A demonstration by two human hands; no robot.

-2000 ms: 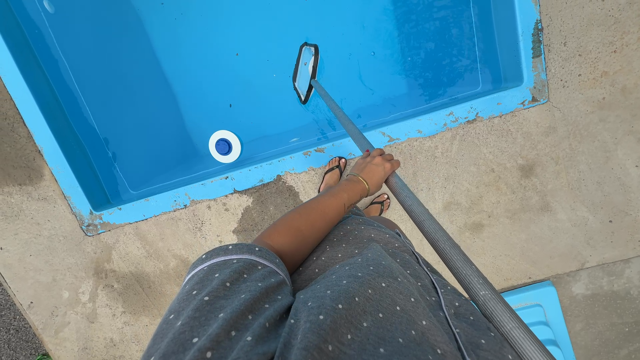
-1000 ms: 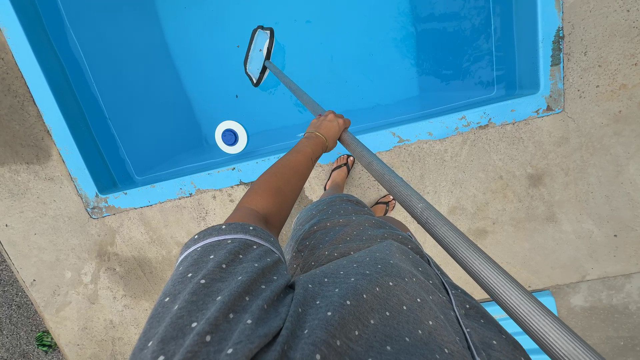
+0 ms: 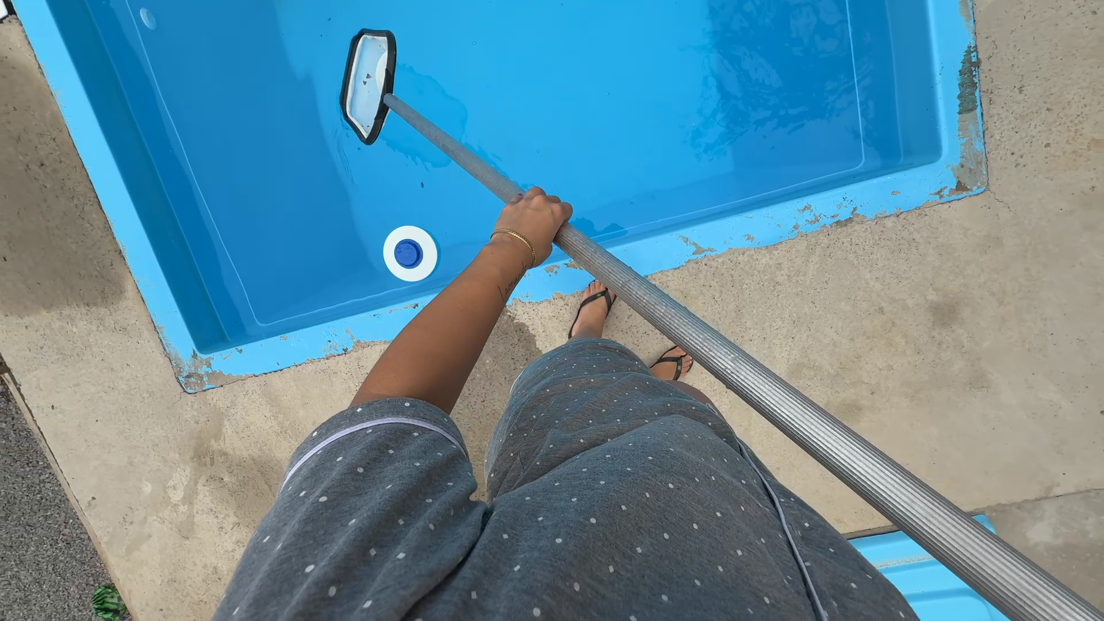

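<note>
My left hand (image 3: 536, 222), with a thin bracelet at the wrist, is closed around a long ribbed grey metal pole (image 3: 724, 358). The pole runs from the lower right corner up to a leaf skimmer net (image 3: 368, 84) with a black rim and pale mesh. Small dark specks lie on the mesh. The net is over or at the pool water; its exact height is unclear. A round white floating dispenser with a blue centre (image 3: 410, 253) is on the water to the left of my hand. My right hand is out of view.
The light blue pool edge (image 3: 759, 224), with peeling paint, crosses in front of my feet in black flip-flops (image 3: 593, 309). Rough concrete paving (image 3: 862, 345) surrounds the pool. A light blue ribbed piece (image 3: 931, 569) lies at the lower right, a green leafy bit (image 3: 109, 602) at the lower left.
The skimmer net has moved left and away from the near pool edge, farther from the white floating dispenser. My left hand has moved forward and left with the pole, still gripping it.
</note>
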